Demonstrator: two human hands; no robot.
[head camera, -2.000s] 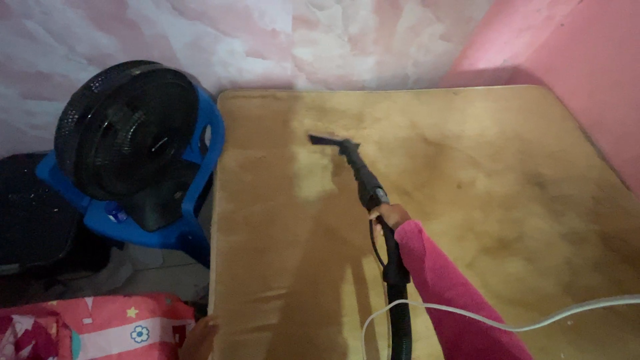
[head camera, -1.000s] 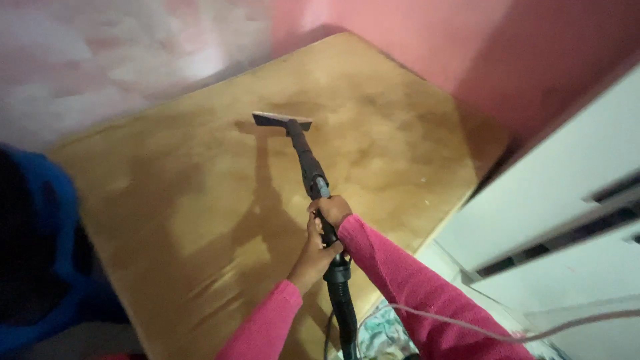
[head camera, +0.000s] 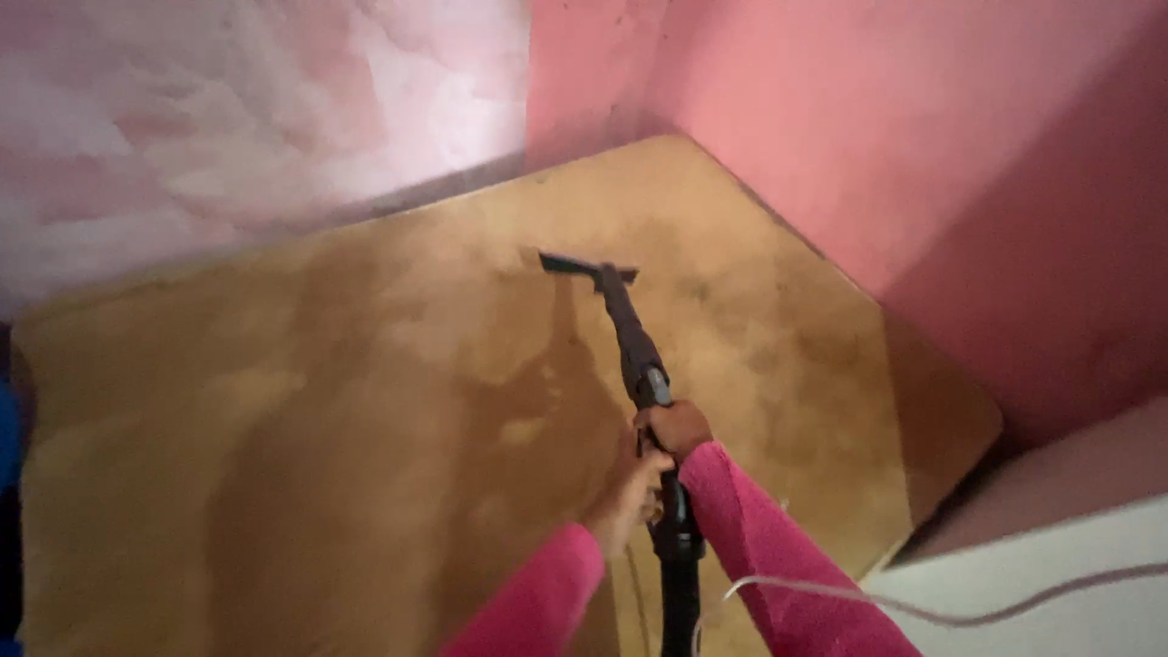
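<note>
A black vacuum-type wand (head camera: 630, 338) with a wide flat nozzle (head camera: 589, 266) reaches up over a stained yellow-brown mattress (head camera: 365, 401). The nozzle is at the mattress surface in its upper middle part. My right hand (head camera: 675, 429) is wrapped round the wand's handle. Just below it, my left hand (head camera: 634, 493) grips the same handle from the left side; some of its fingers are hidden behind the handle. From the handle's lower end a black ribbed hose (head camera: 680, 593) runs down out of view. Both arms wear pink sleeves.
A marbled pink and white wall (head camera: 274, 100) and a plain pink wall (head camera: 912, 137) meet behind the mattress. A whitish cord (head camera: 949, 620) crosses over my right sleeve. A white surface (head camera: 1049, 566) is at the lower right, and part of a blue object (head camera: 9, 438) shows at the left edge.
My left hand, away from the wand at first near the mattress's lower left edge, has come onto the handle beside my right hand. The view has swung to the right, toward the wall corner.
</note>
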